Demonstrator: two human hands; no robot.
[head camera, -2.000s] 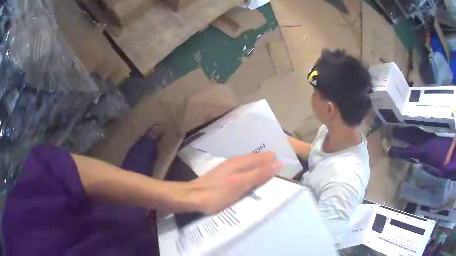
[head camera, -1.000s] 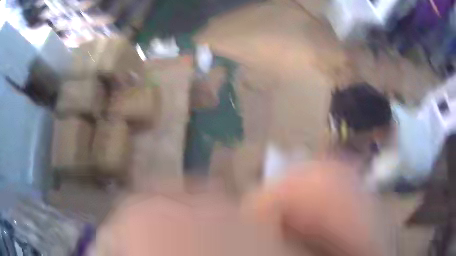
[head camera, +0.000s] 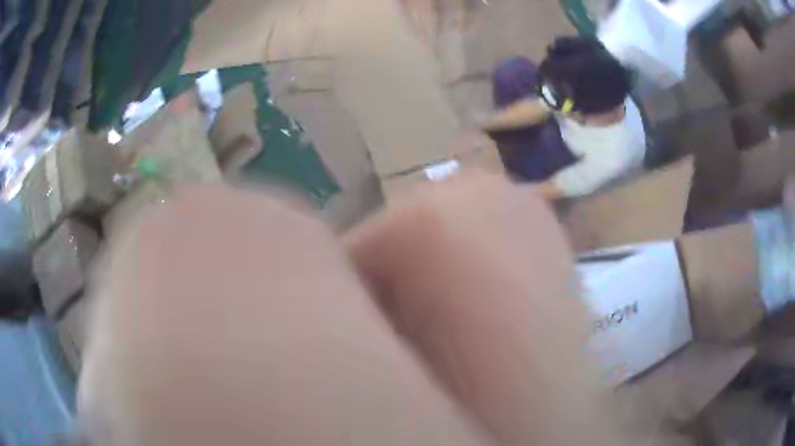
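A very large, blurred hand, which looks like my left hand (head camera: 288, 322), fills the lower middle right in front of the camera. Its fingers are too close and blurred to tell their pose or whether they hold anything. My right hand cannot be made out. At the lower right, a white product box (head camera: 641, 305) with dark FURRION lettering, partly hidden by the hand, sits among the raised brown flaps of an open outer carton (head camera: 719, 283).
A person in a white top (head camera: 606, 148) is low down behind the carton. Stacked brown cartons (head camera: 65, 261) stand at the left. Flattened cardboard (head camera: 383, 96) covers part of the green floor (head camera: 292, 161). Another white box (head camera: 649, 39) is at the top right.
The hand has left the white box it lay on and now blocks the view close to the camera. The view has swung, bringing the brown cartons in at the left. The other person appears farther off.
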